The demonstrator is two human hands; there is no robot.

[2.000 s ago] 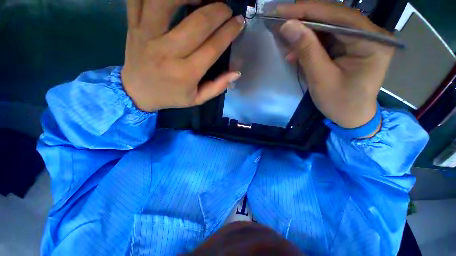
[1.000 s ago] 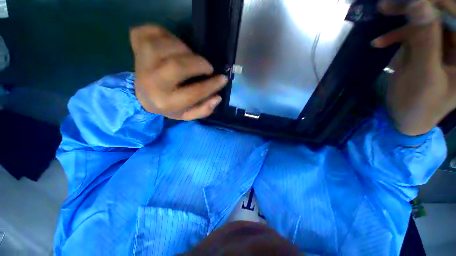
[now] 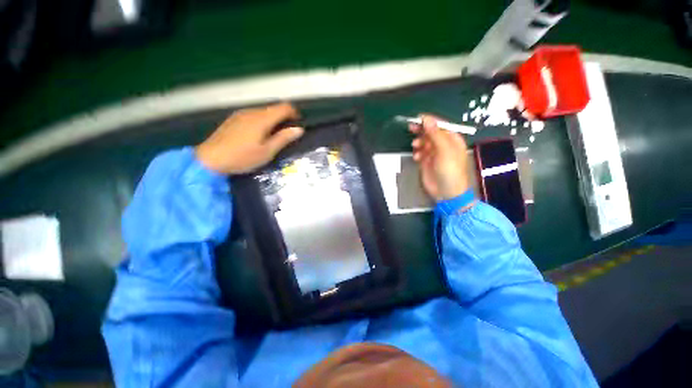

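Note:
The tablet unit [image 3: 345,170] lies open in its black holding tray [image 3: 383,235] in front of me, with the shiny silver battery [image 3: 322,239] showing. My left hand [image 3: 250,140] rests at the tray's upper left corner, fingers bent; whether it grips the frame is unclear. My right hand [image 3: 444,163] is right of the tray, above the adhesive pad sheet [image 3: 410,184], and holds the tweezers [image 3: 455,127], tips pointing left toward the tray. The tips are blurred, so I cannot tell if they hold anything.
A smartphone [image 3: 501,182] lies on the sheet. Small white pads [image 3: 501,106] are scattered by the red bin [image 3: 554,82]. A long white box [image 3: 603,163] is at right. White paper [image 3: 32,247] and clear round containers [image 3: 23,326] are at far left. The green conveyor [image 3: 303,38] lies beyond the pale edge.
The view has shifted to show the whole tray and bench. My left hand is now at the tray's upper left corner. My right hand is right of the tray, over the sheet.

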